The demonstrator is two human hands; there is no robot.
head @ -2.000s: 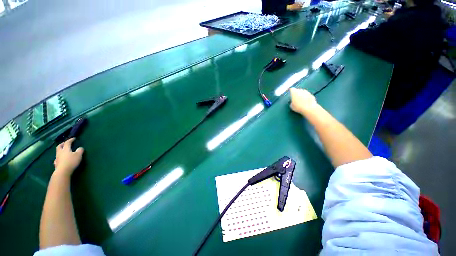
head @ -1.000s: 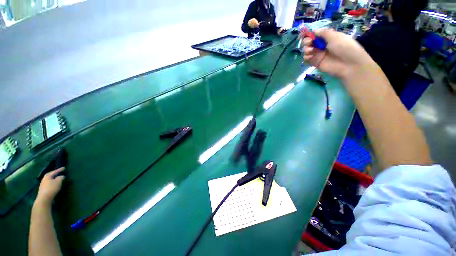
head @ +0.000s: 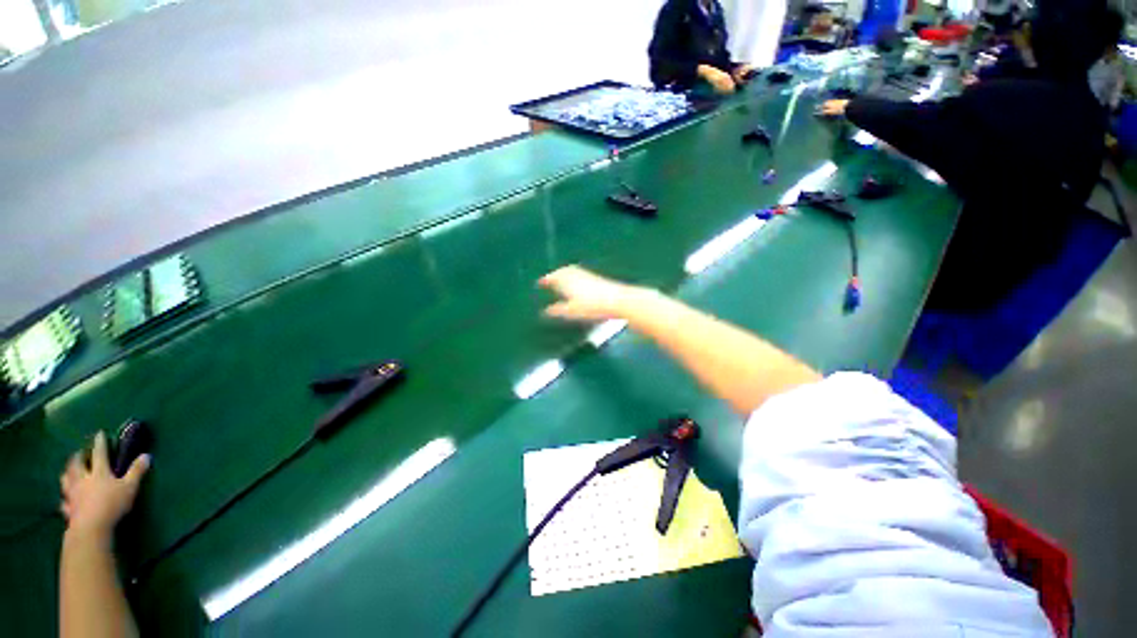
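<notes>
My left hand (head: pixel 97 492) is at the far left, with its fingers and thumb around a black battery clamp (head: pixel 131 442); part of the clamp is hidden. My right hand (head: pixel 580 295) is over the middle of the green bench, empty, with its fingers apart. Between the hands a second clamp (head: pixel 362 393) lies with its cable running down left. A third clamp (head: pixel 675 461) lies on a white and yellow label sheet (head: pixel 586 548) before me, its cable leaving the frame at the bottom.
More clamp leads (head: pixel 823 202) lie farther up the green bench (head: pixel 486 274). Boards (head: pixel 150 299) and a black tray (head: pixel 536 110) of small parts stand on the far ledge. A red crate (head: pixel 1041 561) is at lower right. Two people in dark clothes work beyond.
My right hand held up a lead by its blue plug one second ago; it is now lower, farther left and empty. The clamp between my hands has shifted left and nearer; my left hand is lower.
</notes>
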